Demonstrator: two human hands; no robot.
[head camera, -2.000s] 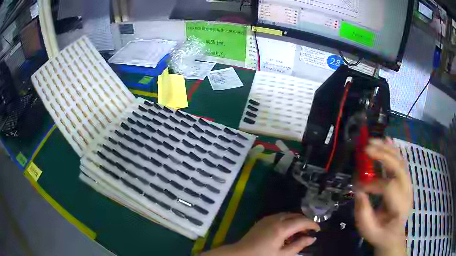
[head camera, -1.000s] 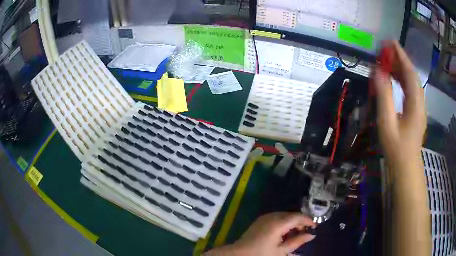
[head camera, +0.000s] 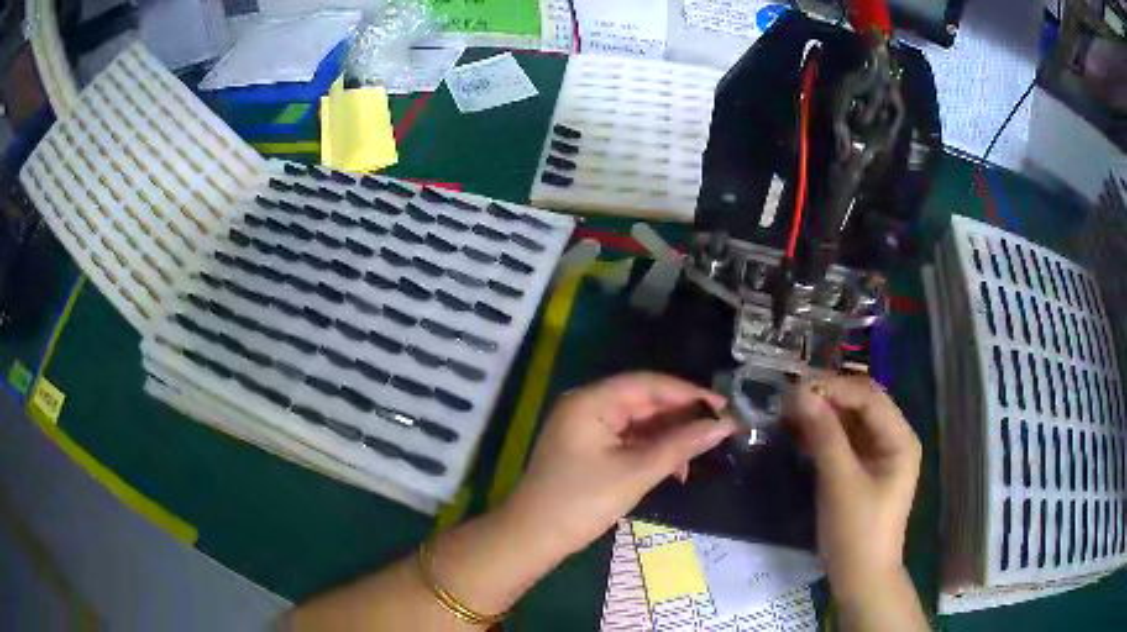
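The hand-lever fixture (head camera: 810, 185) stands in front of me, with its red lever handle (head camera: 870, 15) raised and cut off by the top edge. My left hand (head camera: 637, 447) is at the left side of the round nest (head camera: 756, 401), thumb and forefinger pinched on a small dark part (head camera: 721, 409), mostly hidden between the fingertips. My right hand (head camera: 853, 451) is at the right side of the nest, its fingertips close together; whether they hold anything is hidden. The silver clamp head (head camera: 772, 336) is just behind the nest.
The left tray (head camera: 358, 321) holds rows of dark parts, with a slotted white sheet (head camera: 136, 185) leaning behind it. The right tray stack (head camera: 1044, 407) also holds dark parts. A back tray (head camera: 630, 136) has several at its left. A paper form (head camera: 742, 580) lies at the front.
The view has tilted down. My right hand has let go of the red lever handle, raised since two seconds ago, and come down to the nest. My left hand has stayed at the nest.
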